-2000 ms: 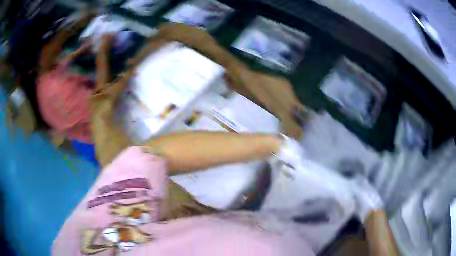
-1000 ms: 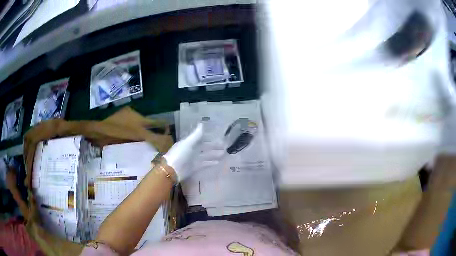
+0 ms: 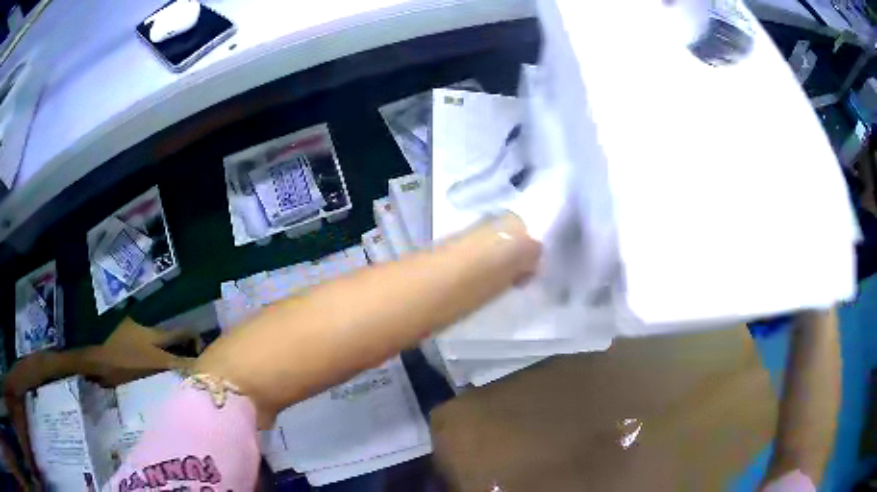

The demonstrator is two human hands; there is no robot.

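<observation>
A large white carton stack [image 3: 721, 192], with a dark device picture at its top, fills the upper right, close to the camera. My left arm reaches across to the pile of printed white cartons [image 3: 476, 163] beside it. My left hand [image 3: 550, 207], in a white glove, is blurred against the white cartons; its fingers and grip cannot be made out. My right forearm rises at the right edge of the large stack; my right hand is hidden. Flat white printed cartons [image 3: 356, 423] lie below my left forearm.
Clear trays with small printed packs [image 3: 288, 192] sit on the dark green belt [image 3: 197, 250]. A phone [image 3: 185, 34] with a white object lies on the white shelf [image 3: 317, 48]. Kraft paper [image 3: 125, 348] surrounds cartons at lower left. A brown board [image 3: 615, 413] lies at lower right.
My left hand has moved right, from the flat cartons to the cartons by the large stack. The view has shifted right, and the leaning carton pile now shows.
</observation>
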